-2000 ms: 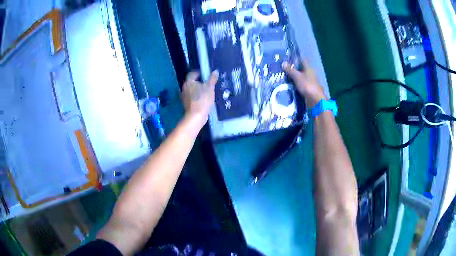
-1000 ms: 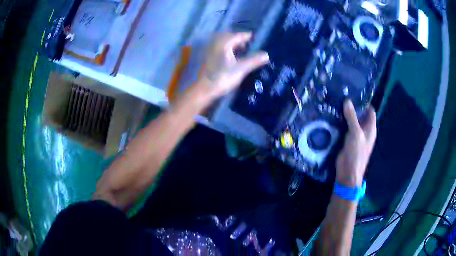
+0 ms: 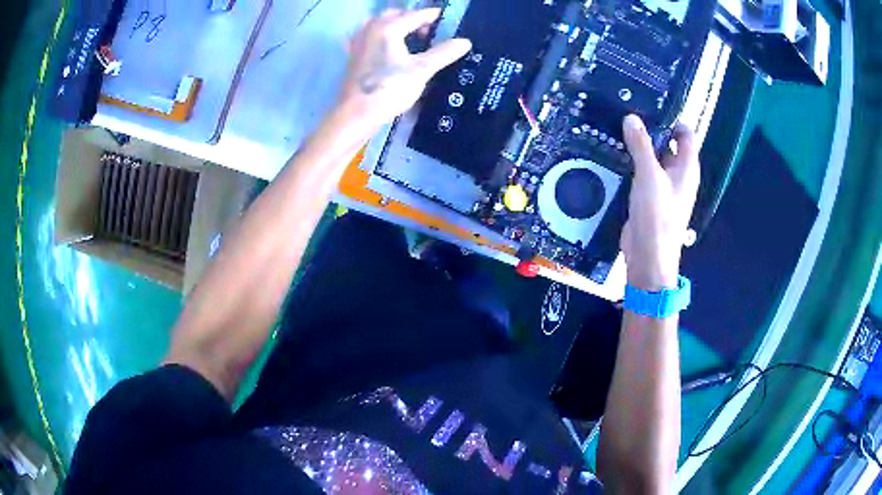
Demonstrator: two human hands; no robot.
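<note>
An open laptop base [image 3: 604, 121] lies bottom up over an orange-edged holding fixture [image 3: 416, 212] on the white bench. A black battery pack [image 3: 474, 92] with white print fills its left side. A pale-ringed cooling fan [image 3: 580, 196] and a yellow coin cell [image 3: 515, 198] show near its lower edge. My left hand [image 3: 392, 63] is at the laptop's left edge, thumb over the battery and fingers around the edge. My right hand [image 3: 661, 198] holds the right edge, thumb on top near the fan. The laptop's top end is cut off by the picture's edge.
A metal plate marked "P8" [image 3: 179, 48] with orange pieces lies at the bench's left. A cardboard box [image 3: 218, 218] with dark dividers stands below. A red button [image 3: 527, 268] is on the bench's front edge. A black mat [image 3: 759, 242] and a black cord [image 3: 749, 411] are at right.
The laptop base has moved from the green worktop to the fixture on the white bench at left, carried by both hands. The view has turned left, bringing the cardboard box into view.
</note>
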